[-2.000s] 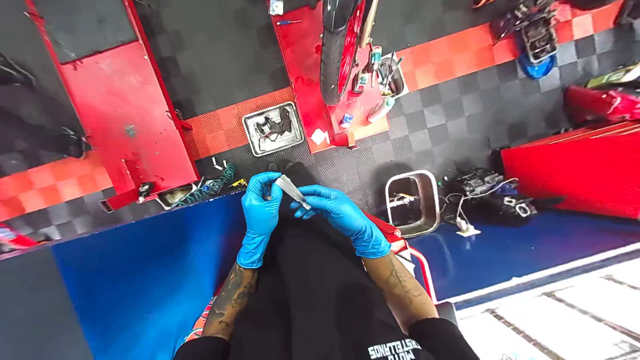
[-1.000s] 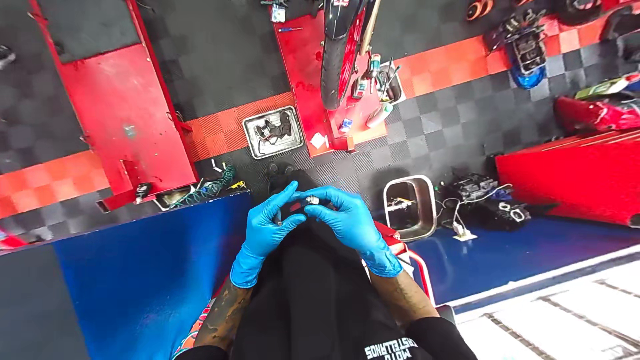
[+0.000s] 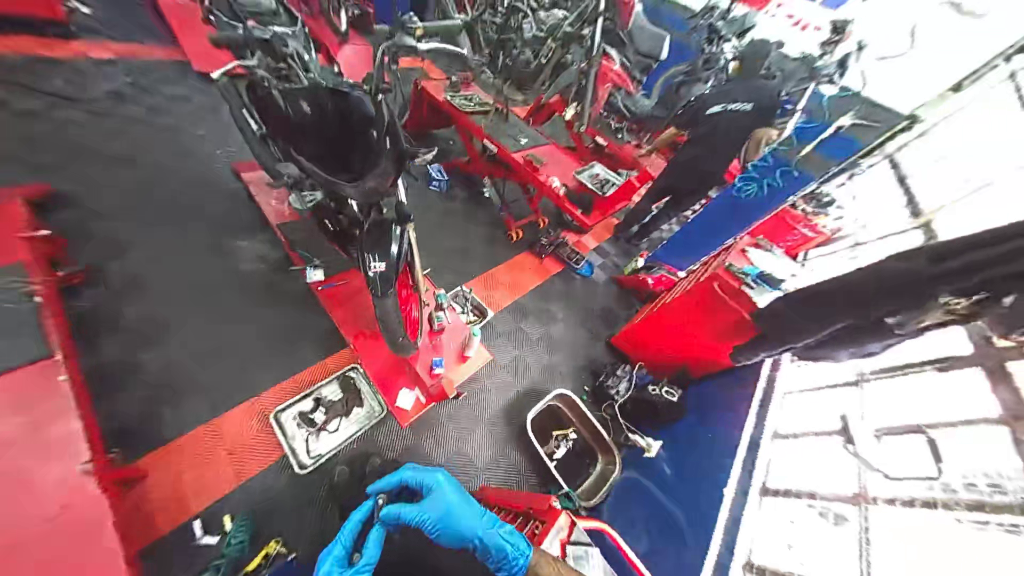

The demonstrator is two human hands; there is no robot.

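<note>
Both my hands wear blue gloves and meet low in the view, left of centre. My left hand (image 3: 352,540) and my right hand (image 3: 448,512) pinch a small dark metal part (image 3: 379,507) between their fingertips; the fingers hide much of it, and its kind cannot be told. Beyond my hands, a metal tray (image 3: 364,384) on the floor holds dark parts. A black motorcycle (image 3: 384,264) with a red front rim stands on a red lift platform (image 3: 336,308), where bottles and a small blue item lie near its end.
An oval-cornered metal basin (image 3: 612,472) with small parts stands right of my hands, beside dark parts with cables (image 3: 640,392). A red tool cart (image 3: 520,512) is close on the right. A person in black (image 3: 712,144) stands at a far bench; a dark sleeve (image 3: 872,296) reaches in at right.
The view has swung up and to the right, bringing the motorcycle and other people into sight. The pale strip seen between my hands two seconds ago no longer shows.
</note>
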